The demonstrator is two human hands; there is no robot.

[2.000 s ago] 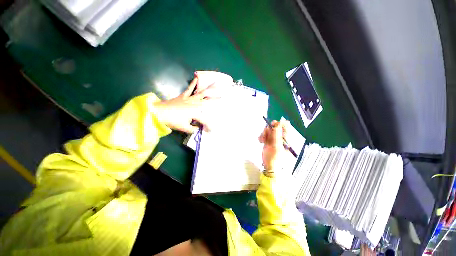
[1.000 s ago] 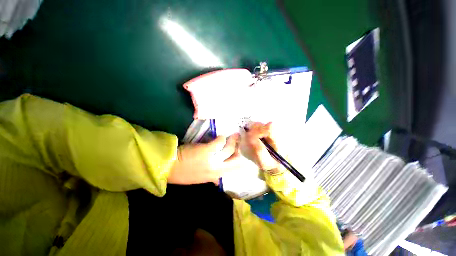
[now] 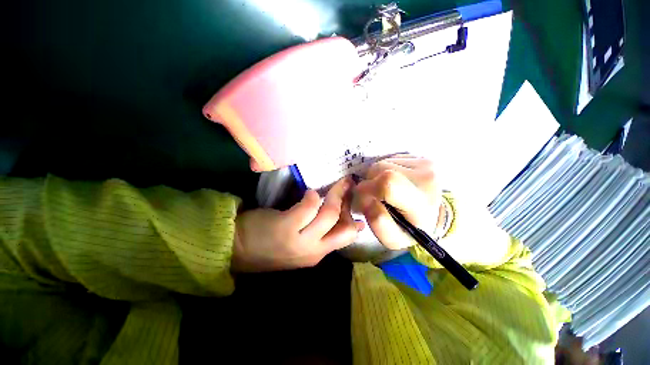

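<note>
A clipboard with a blue edge and metal clip point(image 3: 390, 32) holds a white record sheet point(image 3: 456, 93) with a few lines of handwriting. My right hand point(image 3: 399, 196) is closed around a black pen point(image 3: 431, 246), its tip at the sheet beside the writing. My left hand point(image 3: 299, 232) lies on the clipboard's left side, thumb and fingers bent, fingertips touching near my right fingers. It holds nothing that I can see. A pink curved piece point(image 3: 285, 103) lies over the clipboard's upper left, beside the clip.
A tall stack of white-edged sleeves point(image 3: 577, 221) stands at the right. A blank white sheet point(image 3: 527, 135) lies between it and the clipboard. A dark panel with white squares point(image 3: 604, 46) lies at the upper right on the green bench. Metal keys or hardware hang at the clip.
The view has come closer to the clipboard. My left hand has moved from the sheet's top left down beside my right hand. The pen tip has moved from the sheet's right side to the handwriting.
</note>
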